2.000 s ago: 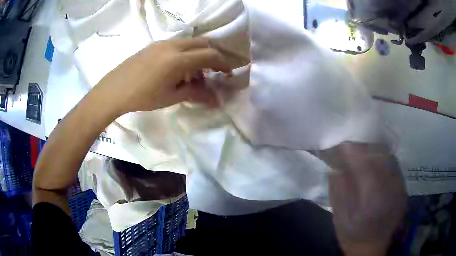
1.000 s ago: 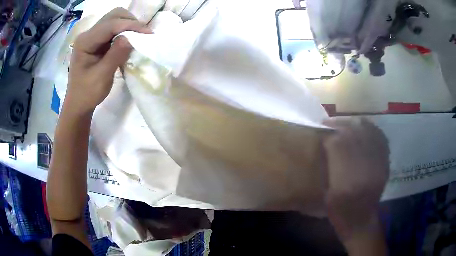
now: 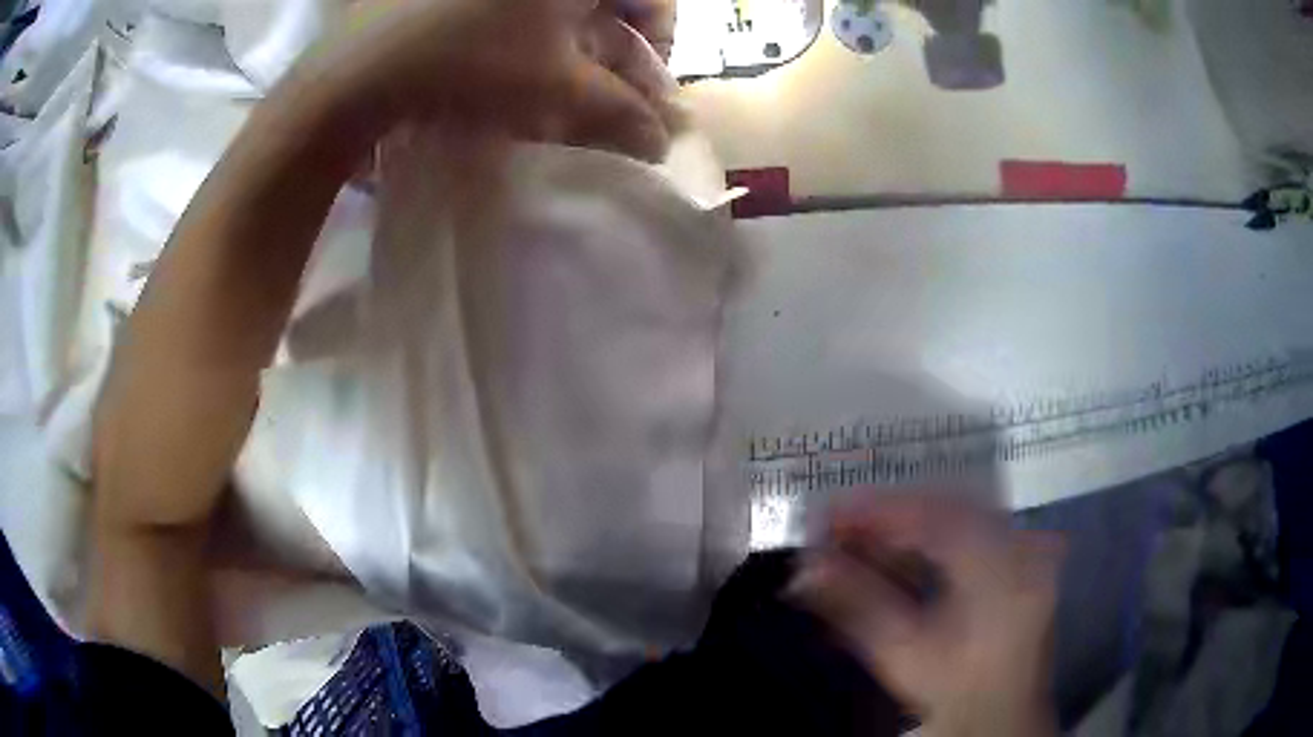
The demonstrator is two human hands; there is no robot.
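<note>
A pale cloth piece (image 3: 590, 346) hangs in soft folds over the table's front edge, left of centre. My left hand (image 3: 540, 79) is at the cloth's upper edge near the top of the view, with its fingers curled on the cloth; the fingertips are partly hidden. My right hand (image 3: 922, 598) is low in the view by the front edge, away from the cloth. It is strongly blurred, so I cannot tell whether it holds anything. The lit needle plate (image 3: 749, 43) shows at the top edge, just right of my left hand.
More pale cloth (image 3: 87, 231) is heaped at the left. Red tape marks (image 3: 1063, 179) lie along the machine bed's front edge. A printed ruler (image 3: 893, 446) runs along the table's curved front. A blue crate (image 3: 367, 691) with cloth stands below. A dark knob (image 3: 963, 58) shows at the top.
My left hand has moved right, towards the needle plate, with the cloth. My right hand has let go of the cloth edge and moved down towards me. The view has shifted too.
</note>
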